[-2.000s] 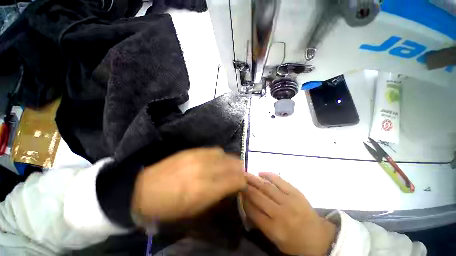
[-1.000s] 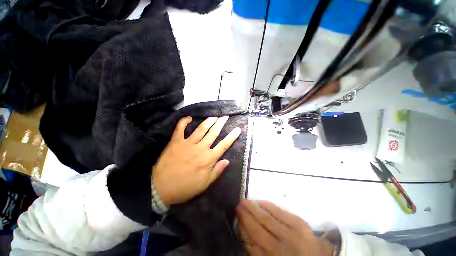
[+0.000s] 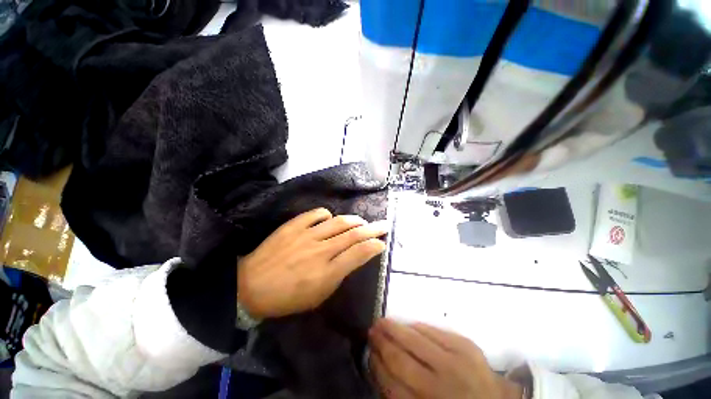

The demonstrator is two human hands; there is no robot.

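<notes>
The dark garment cloth (image 3: 210,117) is heaped on the left and runs under the presser foot (image 3: 407,173). A pale narrow tape or edge (image 3: 383,282) lies along its right side. My left hand (image 3: 308,263) lies palm down on the cloth, its fingertips near the edge, just in front of the presser foot. My right hand (image 3: 436,360) is lower, its fingertips at the cloth edge, seemingly pinching it; the cloth partly hides them. The needle tip cannot be made out.
The sewing machine's white and blue head (image 3: 561,47) fills the upper right. Right of the needle are a dark smartphone (image 3: 538,212), a white tube (image 3: 617,224) and thread snips (image 3: 617,302). A flat brown packet (image 3: 37,226) lies at the left edge.
My left hand, blurred near my right hand at first, moved up and flattened on the cloth; its fingers are now closer together at the edge. My right hand moved slightly lower. The view shifted.
</notes>
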